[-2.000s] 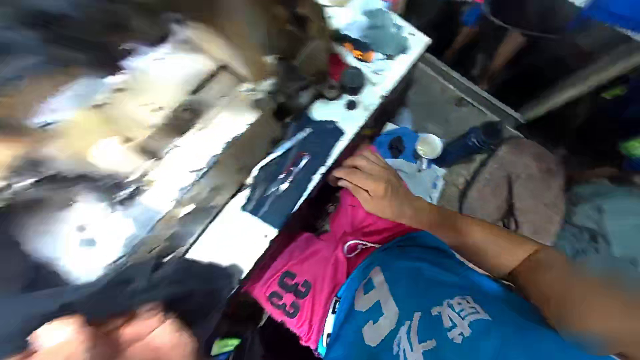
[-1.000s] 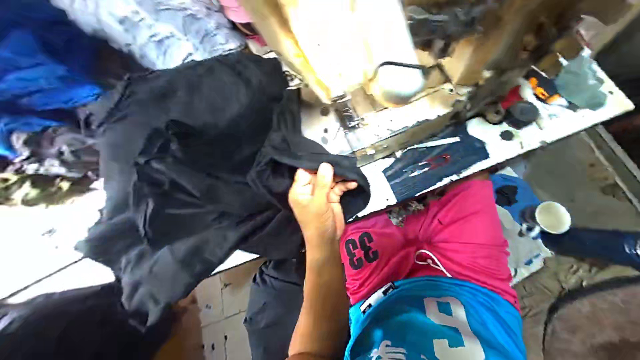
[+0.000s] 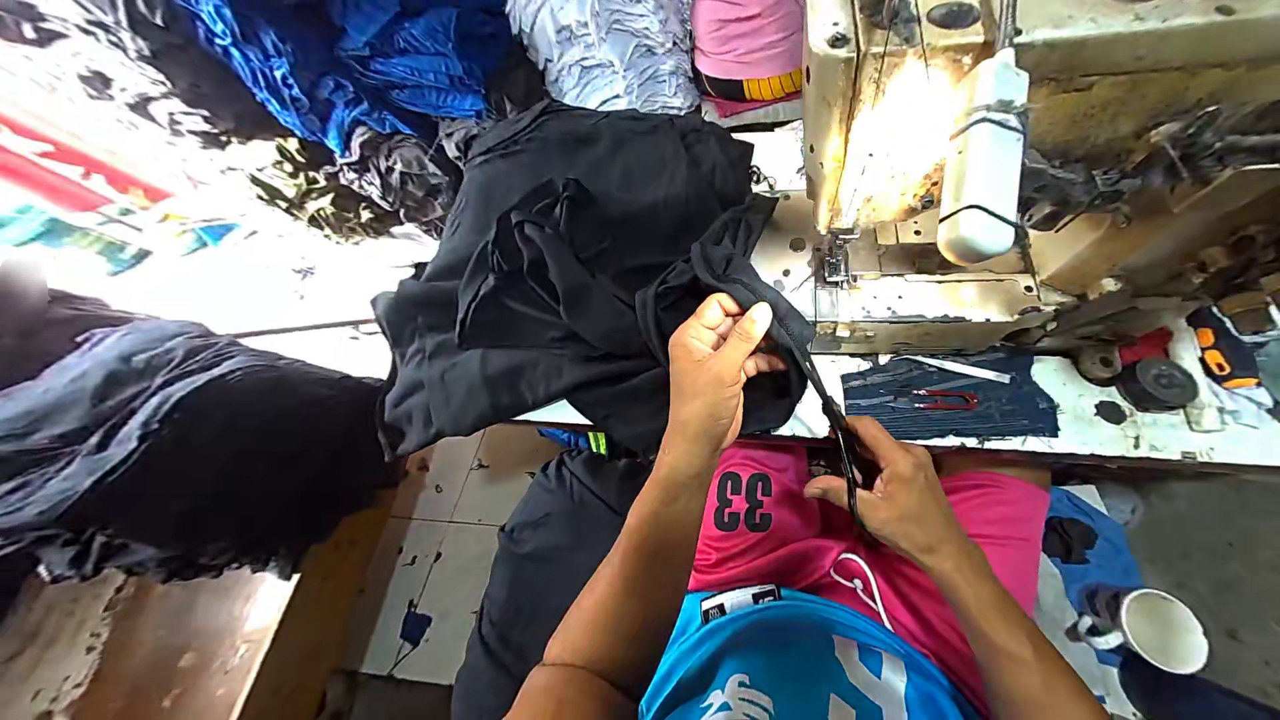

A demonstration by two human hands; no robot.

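Observation:
The black fabric garment (image 3: 600, 230) lies spread on the white sewing table, left of the sewing machine's presser foot (image 3: 836, 262). Pinched between thumb and fingers of my left hand (image 3: 715, 370) is the garment's edge near the table's front. A narrow black strip (image 3: 826, 395) runs from that edge down to my right hand (image 3: 890, 490), which holds its lower end above my pink shorts. On a dark denim piece (image 3: 1030, 400) right of the strip lie red thread snips (image 3: 945, 400) and a pale flat tool (image 3: 958, 369).
The sewing machine (image 3: 1120, 50) with a white lamp (image 3: 985, 160) stands at the back right. Blue cloth (image 3: 400, 60) and a grey bundle (image 3: 605, 50) are piled behind. A dark cloth heap (image 3: 200, 440) is at left. A white cup (image 3: 1163, 630) stands low at right.
My right hand, not seen one second ago, is now in view holding the black strip. My left hand still grips the black garment. The view has shifted markedly since two seconds ago.

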